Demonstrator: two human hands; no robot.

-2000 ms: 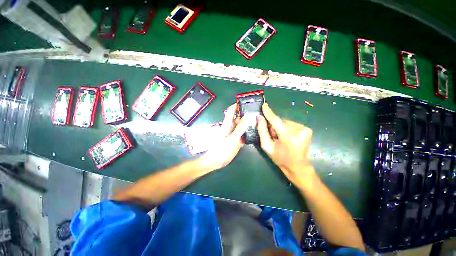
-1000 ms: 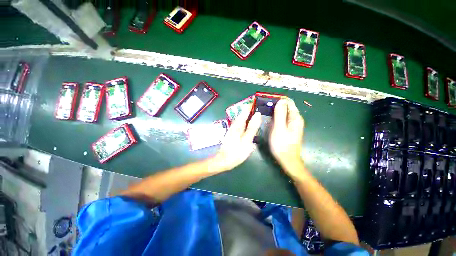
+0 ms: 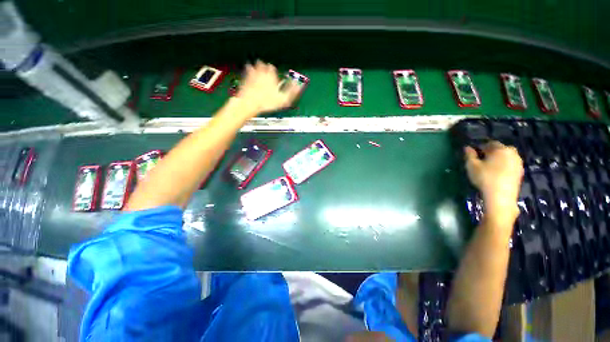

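My left hand (image 3: 263,90) is over the green conveyor belt, fingers spread, with no phone visible in it. A red-rimmed phone (image 3: 296,80) lies at its right, partly covered by the fingers. A dark red-edged phone (image 3: 235,83) shows partly at its left. My right hand (image 3: 496,170) is at the upper left of the black blister tray (image 3: 535,234), fingers bent down at a pocket; whether it grips a housing cannot be told. Two light-faced red-rimmed phones (image 3: 309,161) (image 3: 269,198) and a dark-faced phone (image 3: 249,164) lie on the bench.
Green-board phones (image 3: 407,89) lie along the belt, beyond the pale rail (image 3: 374,125). More phones (image 3: 87,188) lie at the bench's left, some hidden by my left forearm. A white arm (image 3: 67,73) is at upper left, a clear tray (image 3: 23,200) far left, a cardboard box (image 3: 568,314) at lower right.
My hands have parted from the dark-faced phone they held together. My left hand has moved up-left over the belt, my right hand right to the tray. The view has shifted.
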